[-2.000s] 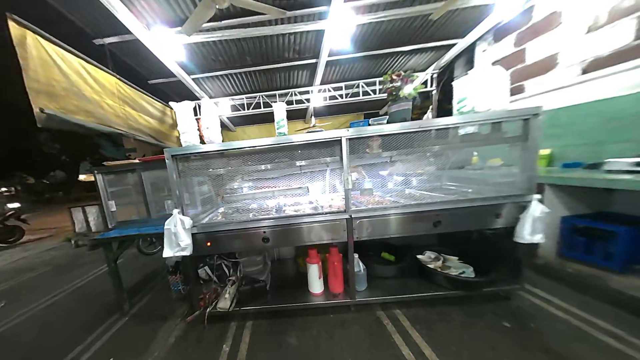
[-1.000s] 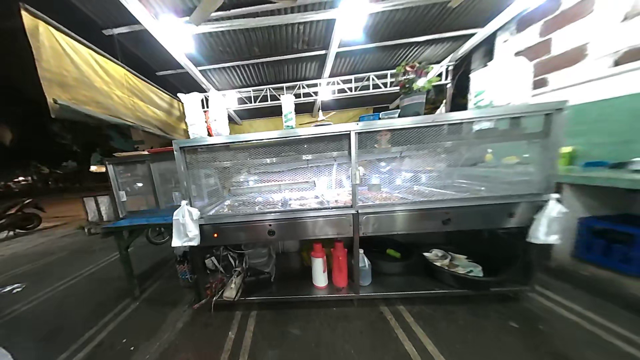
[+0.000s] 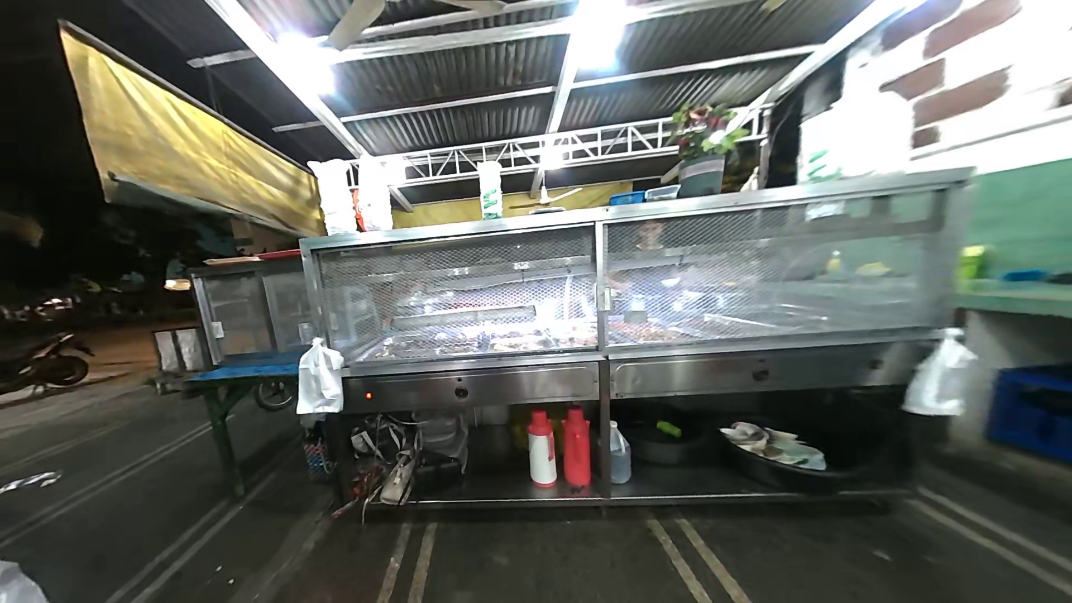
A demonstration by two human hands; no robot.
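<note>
Neither my left hand nor my right hand shows in the head view. Ahead stands a long metal food display counter (image 3: 536, 387) with mesh-covered doors (image 3: 469, 293); lit trays of food lie behind the mesh. White plastic bags hang at its left corner (image 3: 320, 378) and right corner (image 3: 940, 377). On the lower shelf (image 3: 519, 494) are a red-and-white thermos flask (image 3: 543, 452), a red thermos flask (image 3: 577, 448) and a clear plastic jug (image 3: 620, 456). A black basin (image 3: 787, 473) holds pale crumpled items. A potted plant (image 3: 702, 167) sits on top.
At left, a smaller display case (image 3: 239, 314) rests on a blue-topped table (image 3: 251, 368). A motorcycle (image 3: 50, 362) stands farther left. On the right are a green counter (image 3: 1017, 300) and a blue crate (image 3: 1030, 414). Cables and bags (image 3: 402, 473) clutter the shelf's left end.
The view has shifted slightly. A pale object has come into sight at the bottom left corner. The counter and the things on its shelf have not plainly moved.
</note>
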